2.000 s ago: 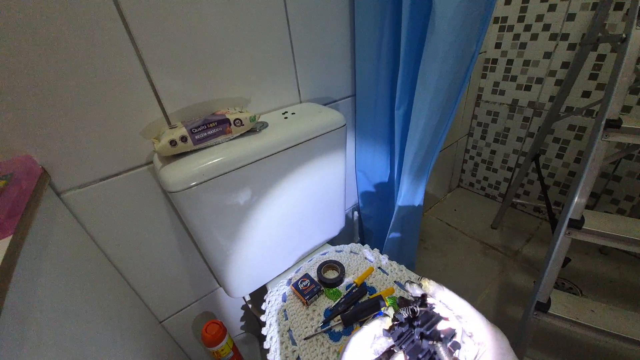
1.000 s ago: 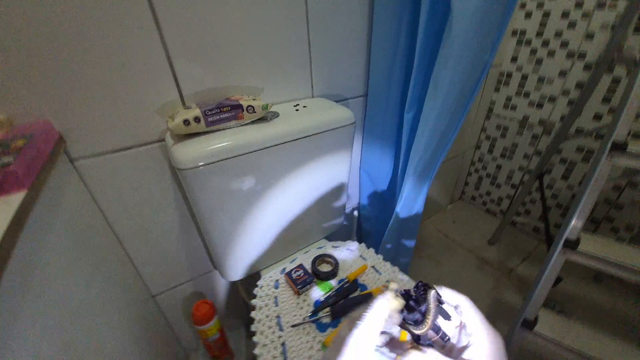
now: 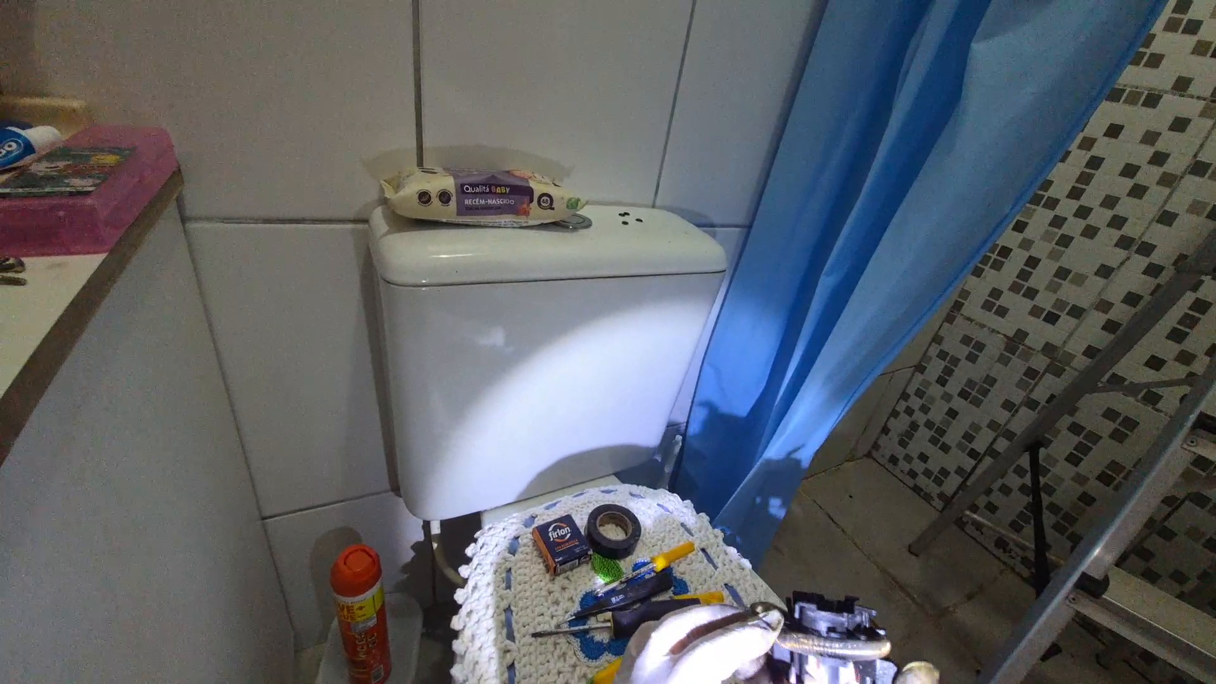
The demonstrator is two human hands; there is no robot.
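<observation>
Low in the view, my left hand (image 3: pixel 708 646), pale in strong light, touches a black device with a metal coil or ring (image 3: pixel 831 641); a small metallic piece (image 3: pixel 765 608) shows at its fingertips. Of my right hand only a fingertip (image 3: pixel 917 673) shows at the bottom edge, right of the device. Beside my left hand, on a crocheted toilet lid cover (image 3: pixel 494 608), lie a screwdriver with a dark handle (image 3: pixel 646 616), other yellow-and-black tools (image 3: pixel 674 556), a roll of black tape (image 3: pixel 614 530) and a small dark box (image 3: pixel 560 544).
A wipes pack (image 3: pixel 484 197) lies on the toilet cistern (image 3: pixel 541 361). An orange-capped spray can (image 3: pixel 361 617) stands lower left. A counter (image 3: pixel 57 294) with a pink box (image 3: pixel 95 190) is at left. At right are a blue curtain (image 3: pixel 826 247) and a metal stepladder (image 3: pixel 1121 532).
The view has shifted so that more of the counter shows and my hands sit lower, with the right one mostly out of frame. The device stays between them.
</observation>
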